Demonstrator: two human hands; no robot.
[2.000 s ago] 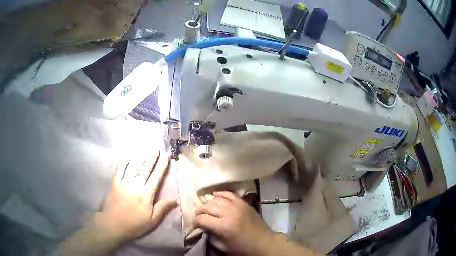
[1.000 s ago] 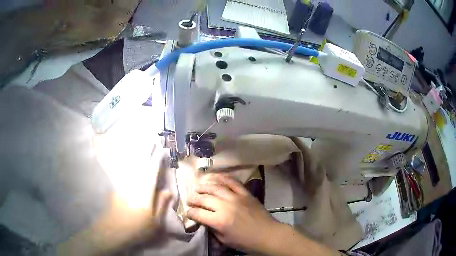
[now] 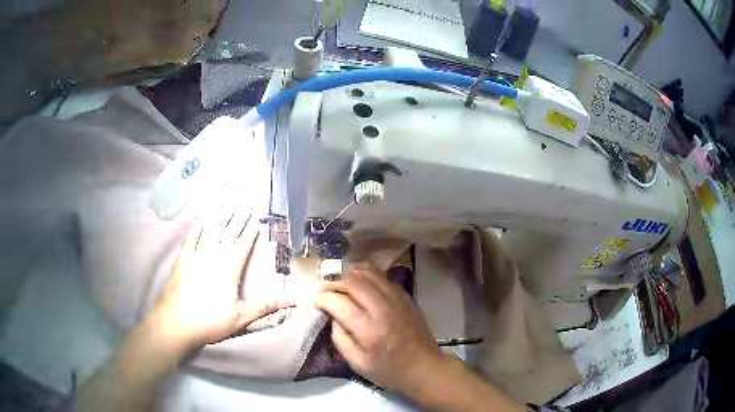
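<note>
The grey-taupe fabric panel (image 3: 121, 201) lies over the table left of the needle and under my left hand. My left hand (image 3: 213, 282) lies flat on it, fingers spread, partly washed out by lamp glare. My right hand (image 3: 379, 322) presses on the fabric just right of the presser foot (image 3: 282, 257), with fingers bent; a firm grip cannot be made out. Beige fabric (image 3: 516, 314) passes under the machine arm to the right. Dark mesh fabric (image 3: 326, 358) shows beside my right hand. The needle point is hidden by glare.
The white JUKI machine (image 3: 483, 177) arches over the work. The LED lamp (image 3: 197, 165) shines left of the needle. A control panel (image 3: 624, 105) stands at the right rear. A red-handled tool (image 3: 665, 302) lies at the right. Thread cones (image 3: 512, 32) and a lined pad (image 3: 415, 24) are behind.
My left hand, blurred a second ago, is flat and spread on the fabric. The fabric's near edge has moved up toward the needle, exposing white table and dark mesh. My right hand has shifted slightly.
</note>
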